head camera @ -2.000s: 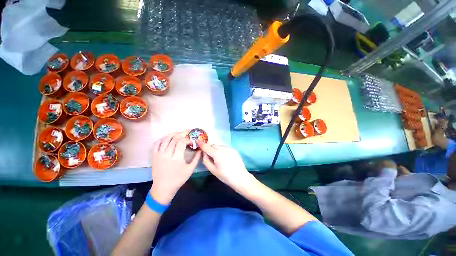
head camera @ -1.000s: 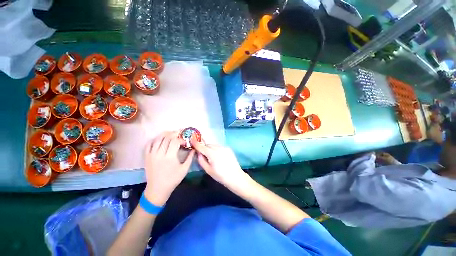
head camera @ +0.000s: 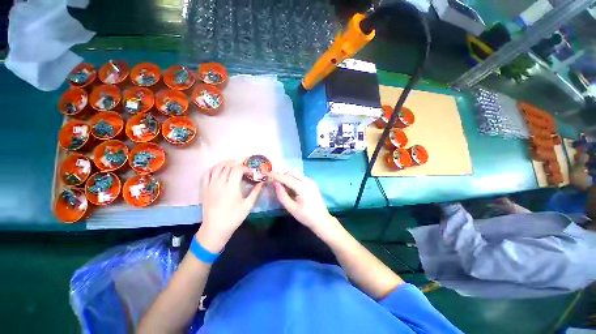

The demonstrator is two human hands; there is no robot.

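Observation:
A small round orange housing point(head camera: 258, 167) with a green and silver circuit board assembly inside sits between my hands over the pale foam sheet point(head camera: 245, 117). My left hand point(head camera: 225, 196) is bare with a blue wrist strap point(head camera: 205, 250); its fingers hold the housing's left side. My right hand point(head camera: 302, 199) is at the housing's lower right, thumb and forefinger together at its rim. Whether the fingertips pinch a small part is too small to tell. Several orange housings with boards point(head camera: 146, 158) stand in rows at the left.
An orange electric screwdriver point(head camera: 340, 51) hangs above a blue-sided screw feeder point(head camera: 343, 111). Its black cable point(head camera: 392, 111) crosses the view. Several orange housings stand on brown cardboard point(head camera: 444, 137) at right. Clear blister trays point(head camera: 255, 36) lie at the back. Another worker in grey point(head camera: 516, 248) is at right.
My right hand's fingers have shifted slightly at the housing's rim. My left hand still holds the housing. The other worker's arm has moved. The view has shifted a little.

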